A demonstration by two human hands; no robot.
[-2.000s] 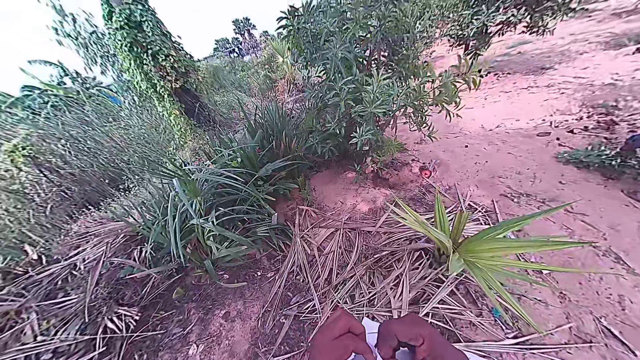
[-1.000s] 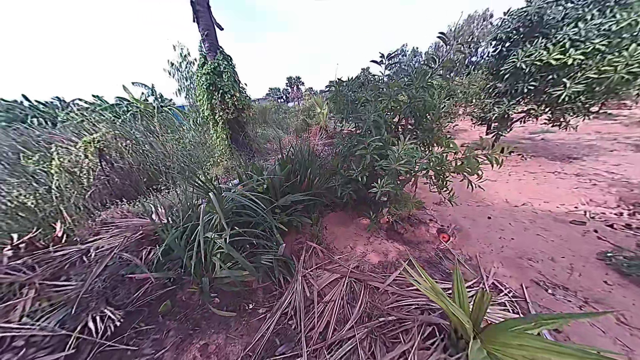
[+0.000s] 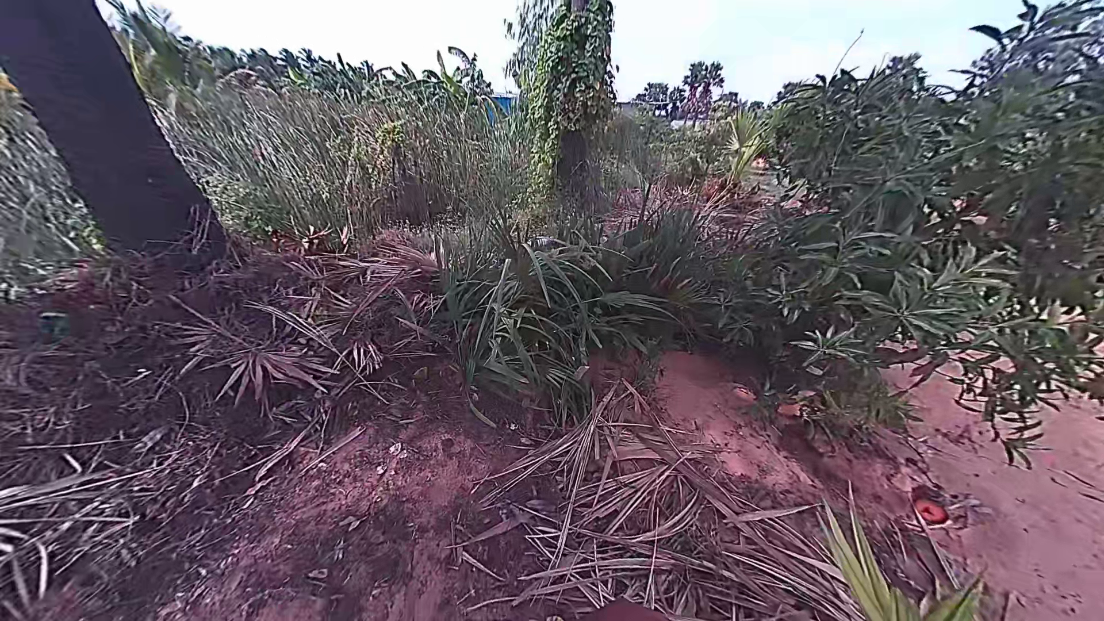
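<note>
Neither my left hand nor my right hand can be made out. A small brown rounded shape [image 3: 625,611] just breaks the bottom edge; whether it is part of a hand cannot be told. Dry palm fronds [image 3: 638,509] lie on the reddish soil just above that shape. To their right, a green fan-shaped palm leaf [image 3: 871,573] rises at the lower edge. A clump of long-leaved green plants [image 3: 526,319] grows beyond the fronds. What my hands hold or touch is hidden.
A dark tree trunk [image 3: 108,138] leans at the left. A vine-covered trunk [image 3: 573,95] stands behind the clump. A leafy bush [image 3: 906,250] spreads at the right over sandy ground [image 3: 1035,509], near a small round red object [image 3: 931,511]. Dry litter [image 3: 259,366] covers the left side.
Two seconds ago both hands were close together at the bottom edge, with something white between them; they have since dropped out of clear sight. The view has swung left.
</note>
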